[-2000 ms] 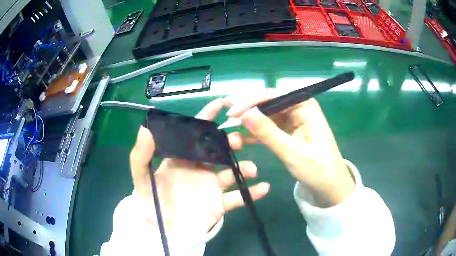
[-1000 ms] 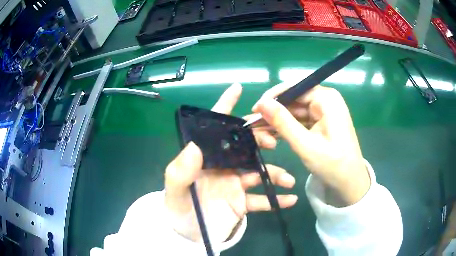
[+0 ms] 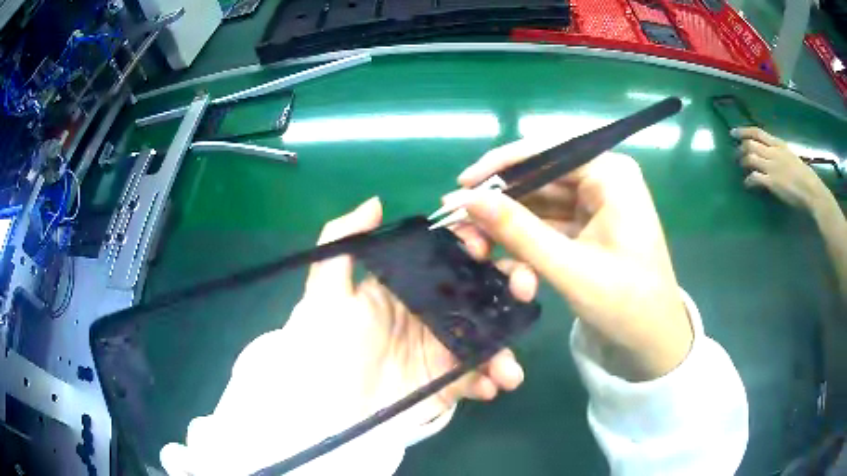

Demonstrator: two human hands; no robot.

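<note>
A black phone middle frame lies across my left hand, its solid camera end toward the right and its open window reaching to the lower left. The fingers of my left hand hold the solid end from below and at its edges. My right hand holds black tweezers like a pen. Their two pale tips are slightly apart at the upper edge of the solid plate. Whether the tips grip anything is too small to tell.
A waiting frame lies on the green mat by the metal machine rail and pale strips. Black trays and a red tray stand at the back. At right, another person's hand is beside another frame.
The held frame has turned so its open window now points lower left. The tweezers stay at its edge, tips now visibly parted. The waiting frame has shifted left. Another person's hand has appeared at right.
</note>
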